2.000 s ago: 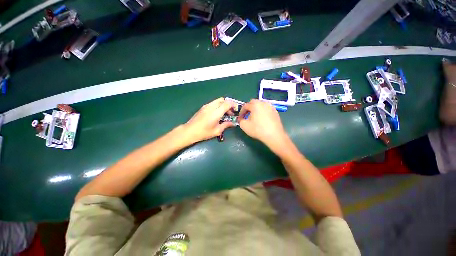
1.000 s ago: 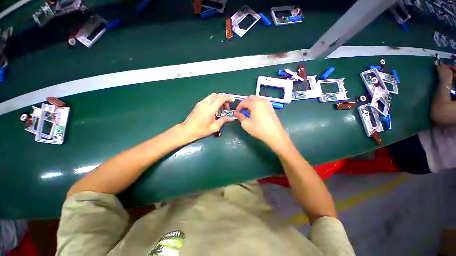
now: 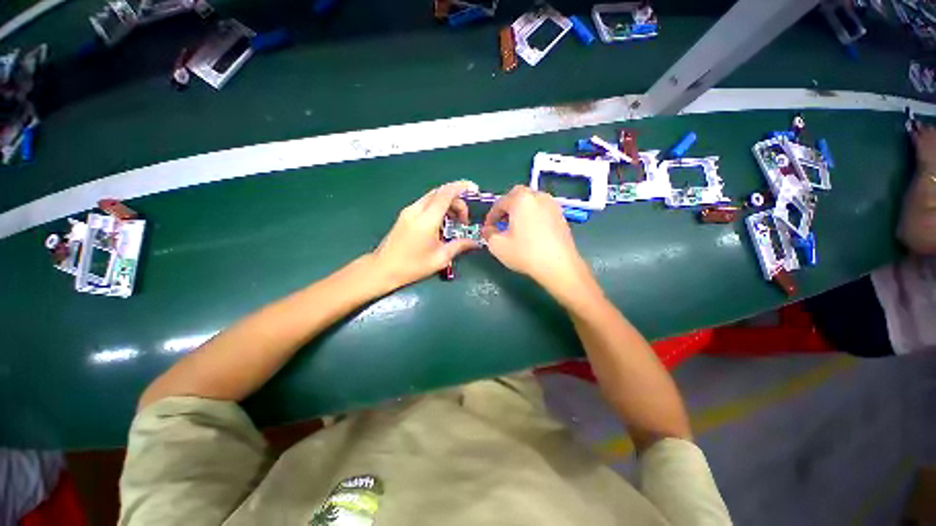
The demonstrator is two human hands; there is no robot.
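Observation:
Both my hands hold one small white housing (image 3: 482, 196) above the green bench, in the middle of the view. My left hand (image 3: 419, 238) grips its left end. My right hand (image 3: 531, 234) is at its right end, fingertips on the near edge. A green circuit board (image 3: 467, 232) shows between the fingertips. A bit of blue cell (image 3: 502, 224) shows by my right fingers. A brown part (image 3: 447, 271) hangs below my left hand. My fingers cover most of the housing, and what the right fingertips pinch is hidden.
Unfinished units lie right of my hands (image 3: 691, 183), farther right (image 3: 777, 246) and at far left (image 3: 125, 253). A white rail (image 3: 339, 147) and slanted post (image 3: 718, 59) separate the bench from a dark green belt (image 3: 369, 87) carrying units. Another person's arm (image 3: 921, 195) is at the right edge.
My hands stay together on the housing, with small shifts of the fingers; less of the blue cell shows than a second ago. Units on the belt have moved right.

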